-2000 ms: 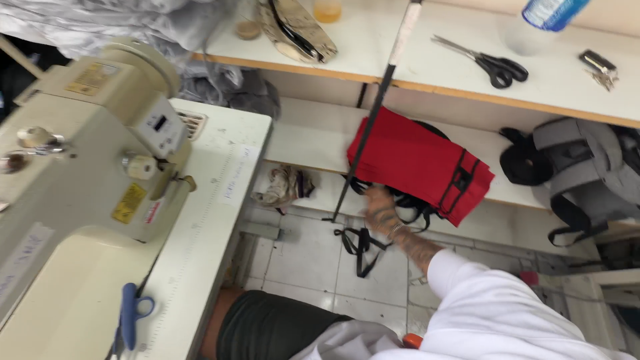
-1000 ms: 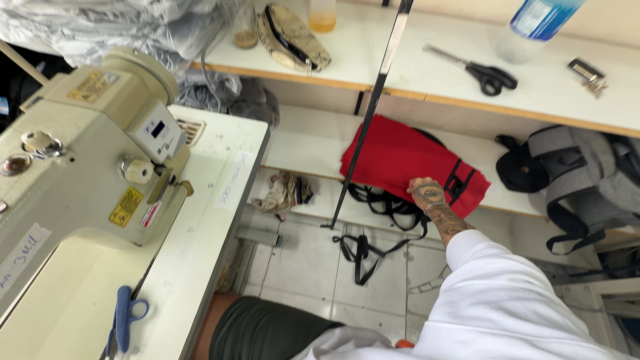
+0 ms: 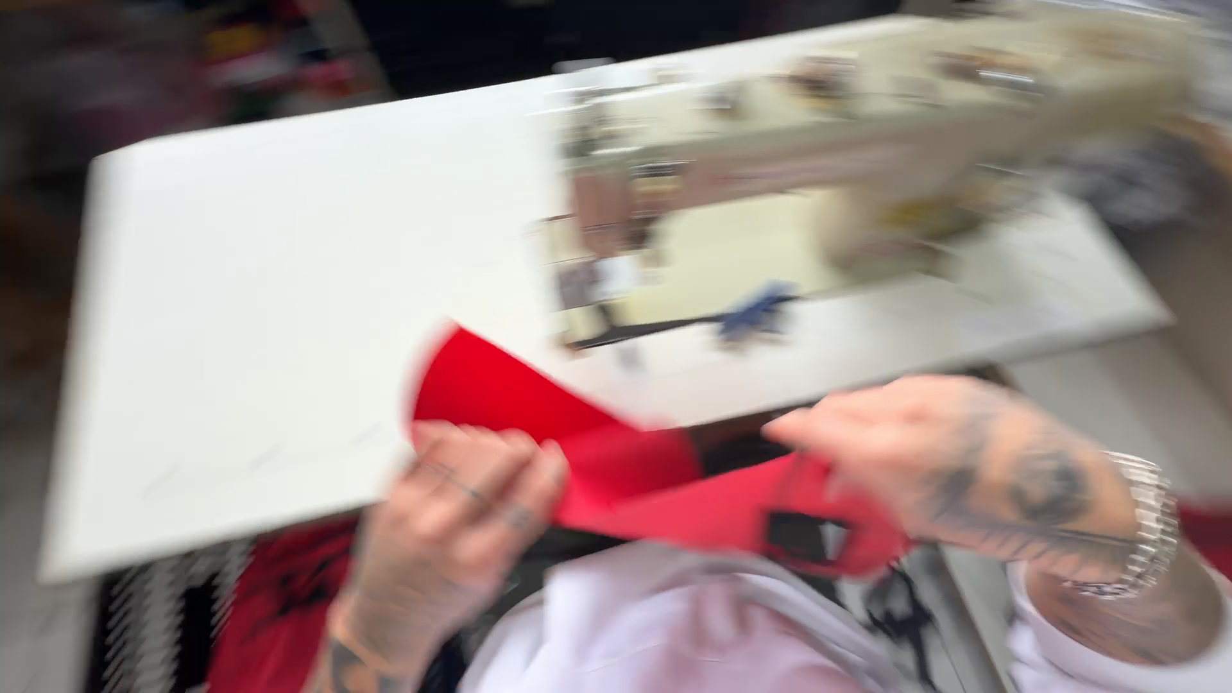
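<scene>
A red fabric piece with a black buckle or strap part is held between my hands above my lap, at the front edge of the white sewing table. My left hand grips its left part, fingers folded over the cloth. My right hand, with a chain bracelet at the wrist, holds its right end; the fingertips are blurred. Beyond the cloth stands a cream industrial sewing machine. Blue-handled thread snips or scissors lie by the machine bed, strongly blurred.
The white tabletop extends left of the machine. More red cloth and black-and-white material are below the table's front edge at the lower left. A pale shelf is at the right. The view is motion-blurred.
The view has swung left to the sewing table. Earlier my right hand was at a red piece on the low shelf; now both hands hold red fabric, and my left hand has come into view.
</scene>
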